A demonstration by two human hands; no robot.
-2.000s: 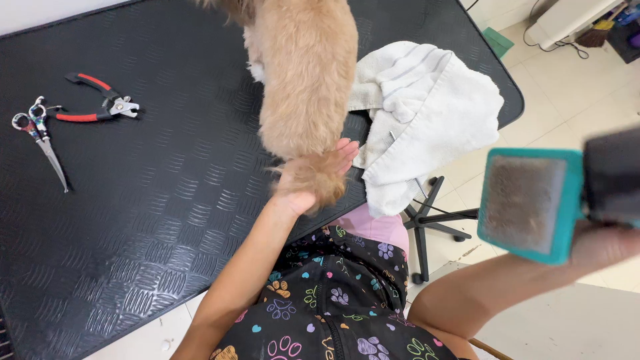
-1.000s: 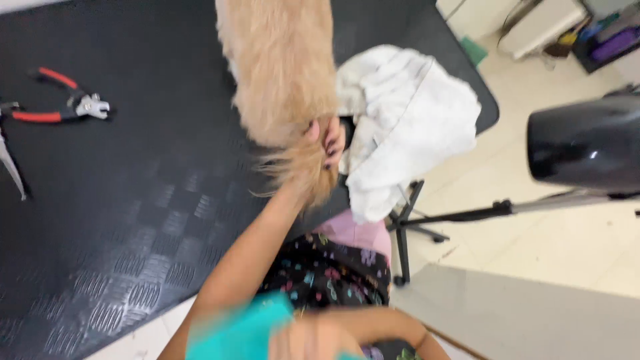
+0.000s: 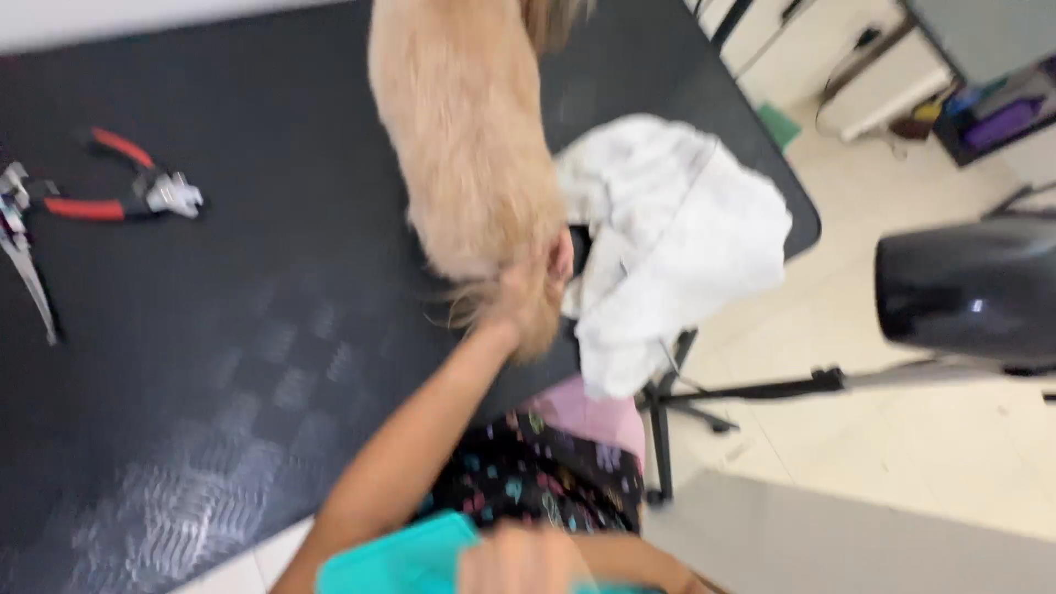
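A tan, long-haired dog (image 3: pixel 466 124) stands on the black textured grooming table (image 3: pixel 247 272), its hind end toward me. My left hand (image 3: pixel 528 289) is closed around the fur at its rear, apparently the tail, and the hair partly covers my fingers. Low in the view, blurred, my right hand (image 3: pixel 520 561) grips a teal slicker brush (image 3: pixel 404 557) over my left forearm; its pin face is hidden. A crumpled white towel (image 3: pixel 685 223) lies right of the dog and hangs over the table edge.
Red-handled nail clippers (image 3: pixel 124 186) and metal scissors (image 3: pixel 29 264) lie on the table at left. A black dryer (image 3: pixel 973 289) on a stand with a wheeled base (image 3: pixel 660 412) is at right. A purple bottle (image 3: pixel 1002 122) is at the upper right.
Two seconds ago the brush was at the right, pins facing me; it has since moved left over my left forearm. My left hand has gone from lying open under the tail hair to gripping it.
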